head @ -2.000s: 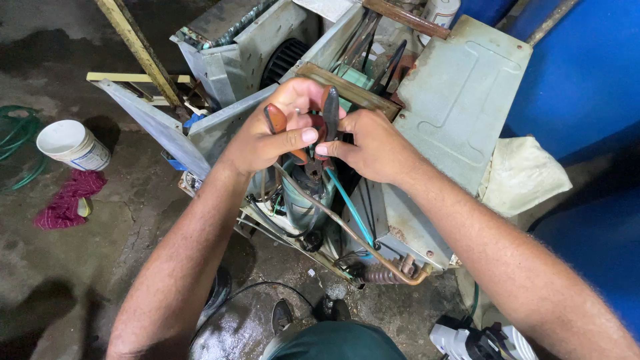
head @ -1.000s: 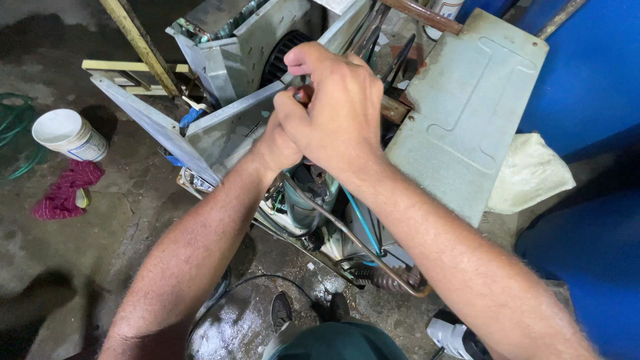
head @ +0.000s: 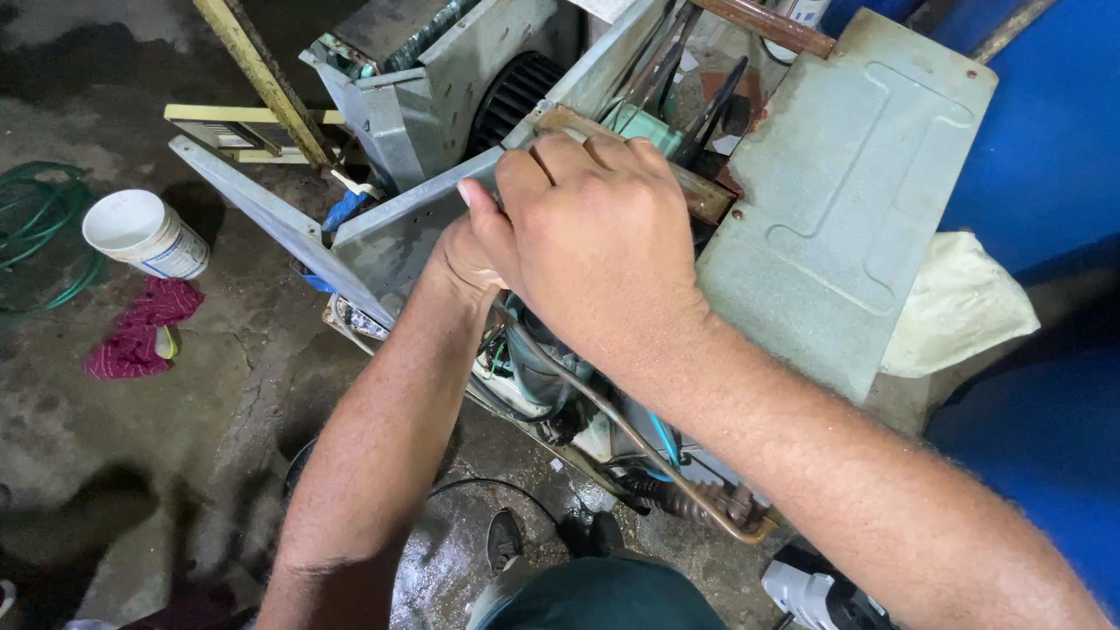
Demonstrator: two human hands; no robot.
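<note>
My right hand (head: 599,227) lies over my left hand (head: 472,249), above the opened metal casing of what looks like an air conditioner. Its fingers are curled away from view, so whatever they grip is hidden. Most of my left hand is covered too; only its wrist side and a thumb tip show. The pliers seen earlier do not show now. Below the hands a bent copper tube (head: 617,420) runs past a dark rounded compressor (head: 534,363). A flat grey metal panel (head: 844,201) lies to the right of my right hand.
A white bucket (head: 144,232), a dark red cloth (head: 144,332) and a coiled green hose (head: 44,236) lie on the wet floor at left. Blue drums (head: 1037,131) stand at right, beside a pale cloth or bag (head: 958,306). A white and black power tool (head: 818,591) sits at bottom right.
Two seconds ago both hands held orange-handled pliers in plain sight. My right hand has since come over my left hand, and its fingers now curl down out of sight.
</note>
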